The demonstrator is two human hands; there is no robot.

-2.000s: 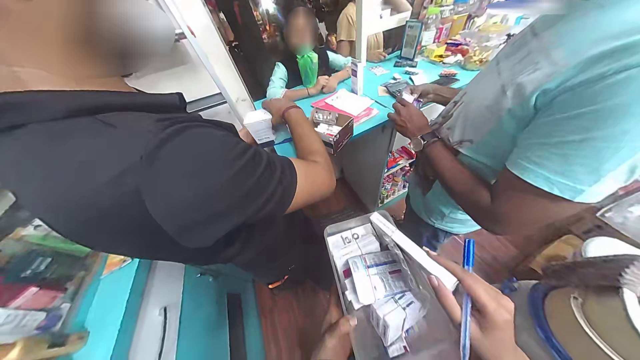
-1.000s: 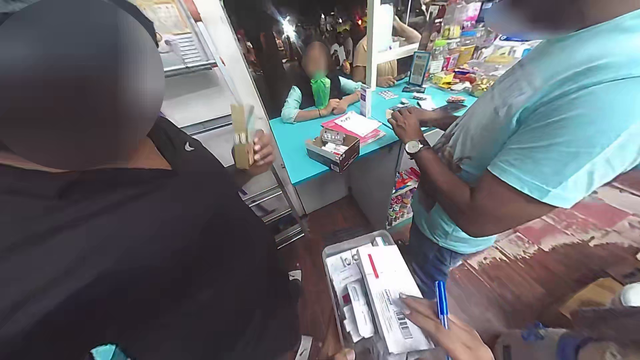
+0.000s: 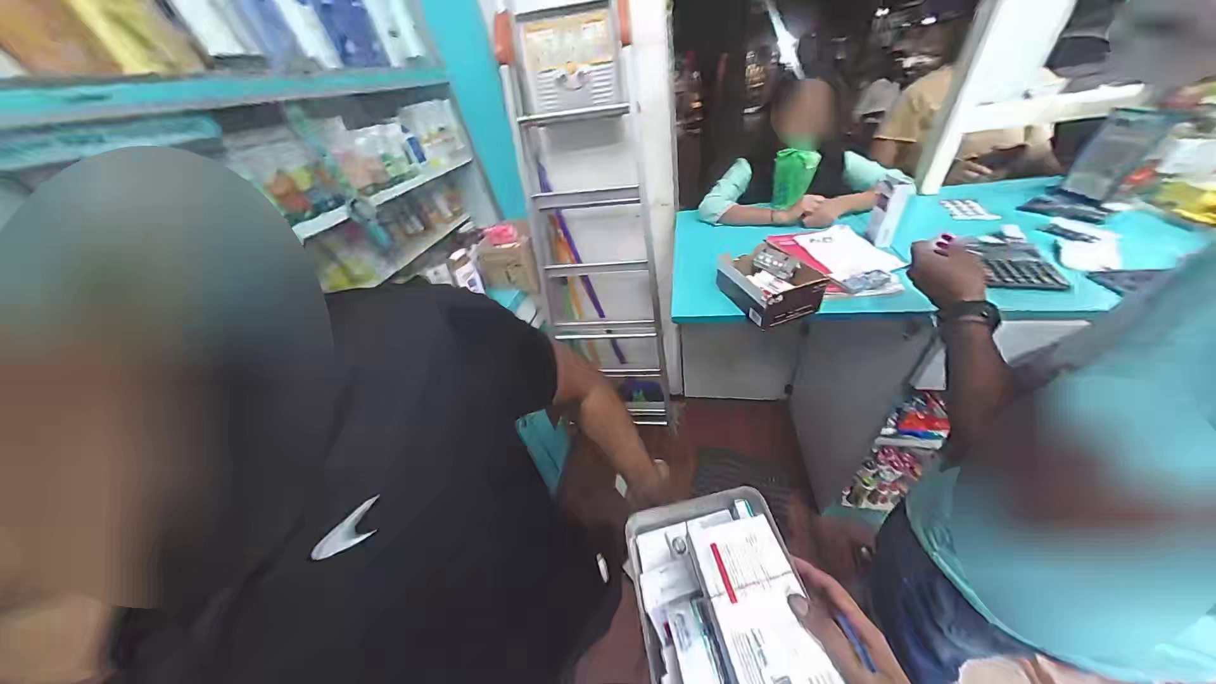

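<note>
At the bottom of the head view, a grey plastic tray (image 3: 638,543) holds medicine boxes packed side by side. A white carton with a red stripe (image 3: 760,608) lies on the tray's right half, held round by a thin band. My right hand (image 3: 841,617) is at the tray's right side, its fingertips on this carton and a blue pen (image 3: 852,641) between its fingers. Smaller white boxes (image 3: 668,579) fill the left half. My left hand is not in view.
A co-worker in a black shirt (image 3: 446,456) stands close on the left, before stocked shelves (image 3: 399,185). An aluminium ladder (image 3: 594,199) leans behind. A person in light blue (image 3: 1073,503) stands right, by a turquoise counter (image 3: 708,275) bearing an open carton (image 3: 774,285) and a calculator (image 3: 1021,269).
The striped carton, covered by nothing a second ago, still lies in the tray under my right fingers. The co-worker's arm, earlier raised with a small brown item, now hangs down beside the tray.
</note>
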